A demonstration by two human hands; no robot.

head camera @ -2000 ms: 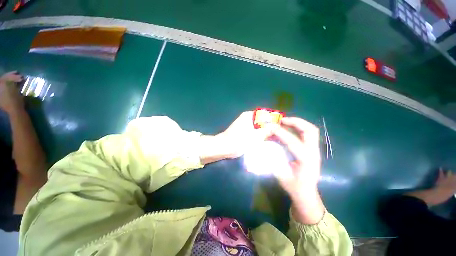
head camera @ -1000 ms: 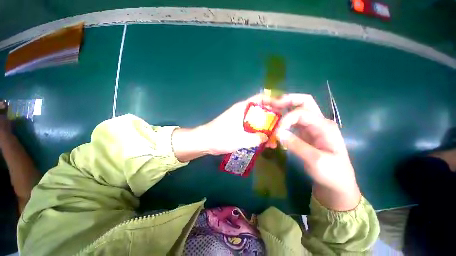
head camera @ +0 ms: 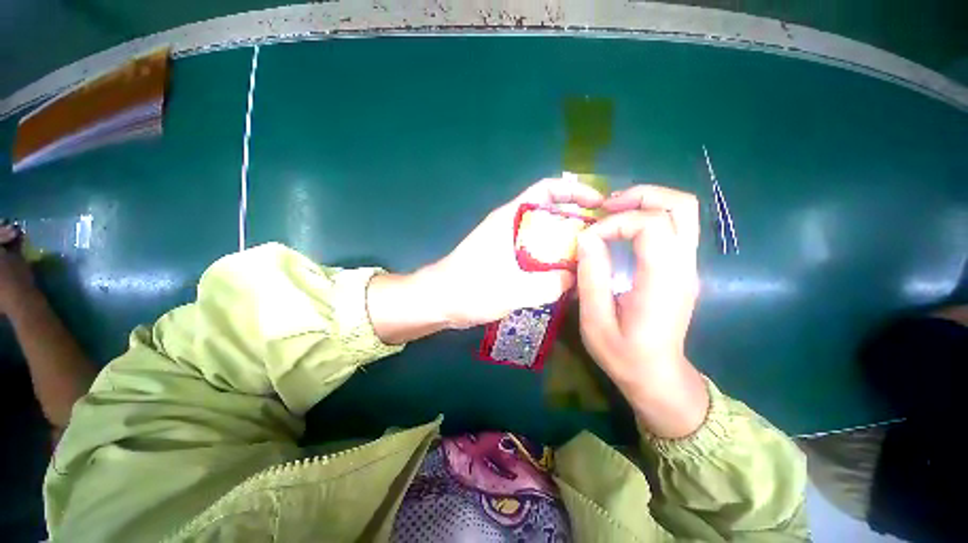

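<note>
A red electronic unit is held over the bench, its white-and-blue board end pointing down towards me and its other end washed out by glare. My left hand grips it around the middle. My right hand has thumb and fingertips pinched together at the unit's upper right edge; glare hides whether a small piece is between them. Silver tweezers lie on the bench to the right. A yellow-green tape strip runs on the bench beneath the hands, partly hidden by them.
An amber film stack lies at the far left. A pale metal rail runs along the back. A white line crosses the bench. Another person's arm is at the left edge, and a dark sleeve at the right.
My view has tilted down; the red unit beyond the rail has left the picture. The held unit has turned, showing its board end. My right hand has shifted slightly at its edge.
</note>
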